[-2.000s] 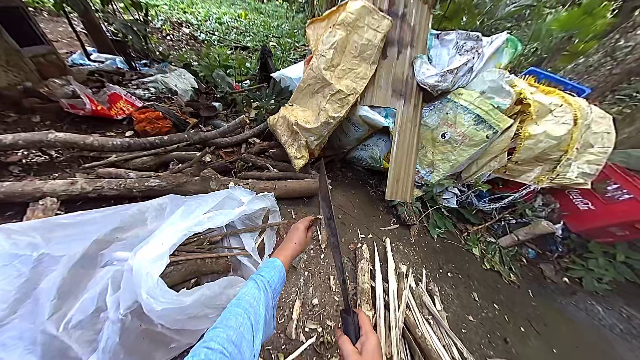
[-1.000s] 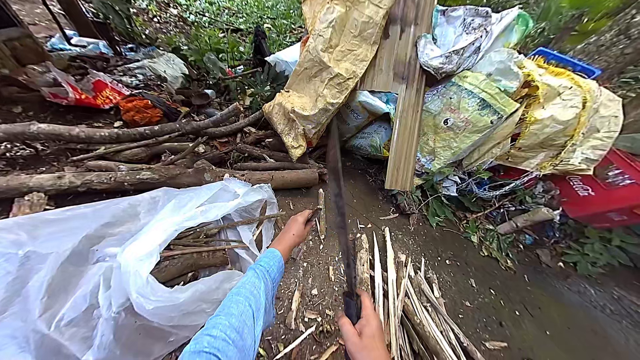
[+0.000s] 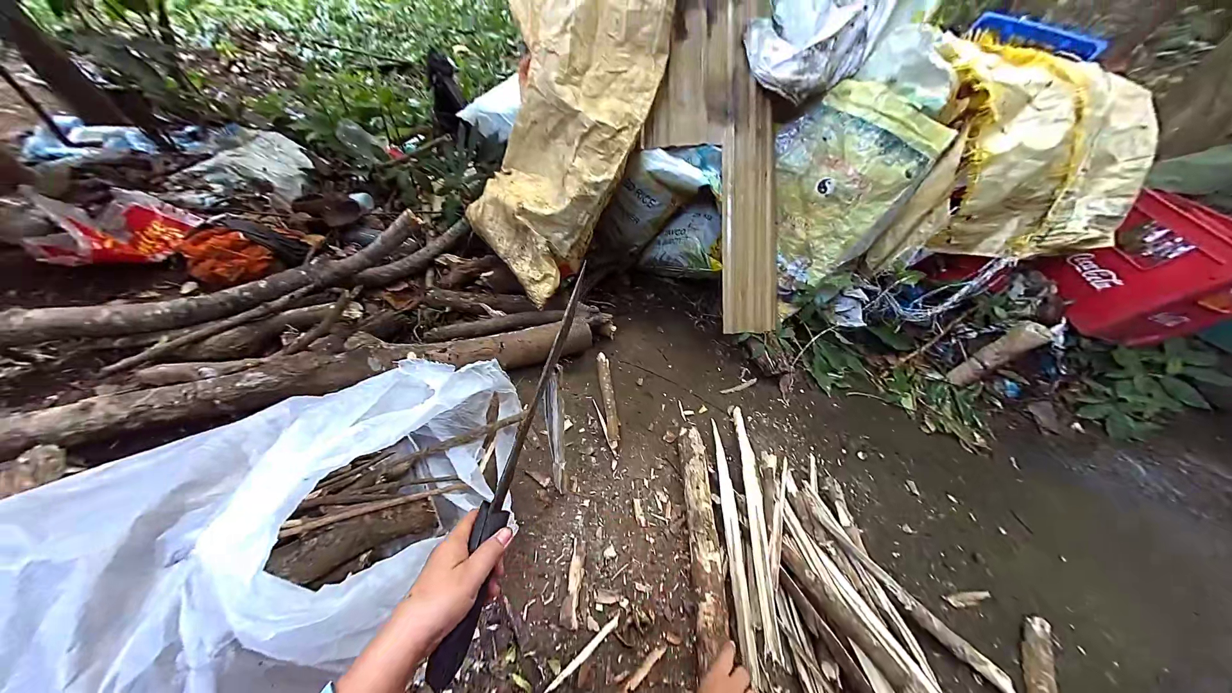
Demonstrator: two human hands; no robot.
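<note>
My left hand [image 3: 457, 577] is closed around the black handle of a machete [image 3: 541, 395], whose dark, narrow blade points up and away. At the bottom edge only the fingers of my right hand [image 3: 724, 672] show, at the lower end of a barked stick [image 3: 703, 539]; whether they grip it is hidden. Beside that stick lies a bunch of split sticks [image 3: 818, 587] on the dirt. To the left, a white plastic sack [image 3: 226, 520] lies with its mouth spread around cut branches [image 3: 361, 520].
Long branches [image 3: 260, 380] lie beyond the sack. A tan paper sack [image 3: 577, 125], bamboo slats [image 3: 749, 212], filled bags [image 3: 857, 164] and a red plastic crate [image 3: 1126, 269] stand or lean at the back. Wood chips [image 3: 575, 582] dot the dirt.
The machete has passed from my right hand to my left. My right hand is now lower, at the barked stick. Earlier, my left hand was beside the sack's mouth, without the machete.
</note>
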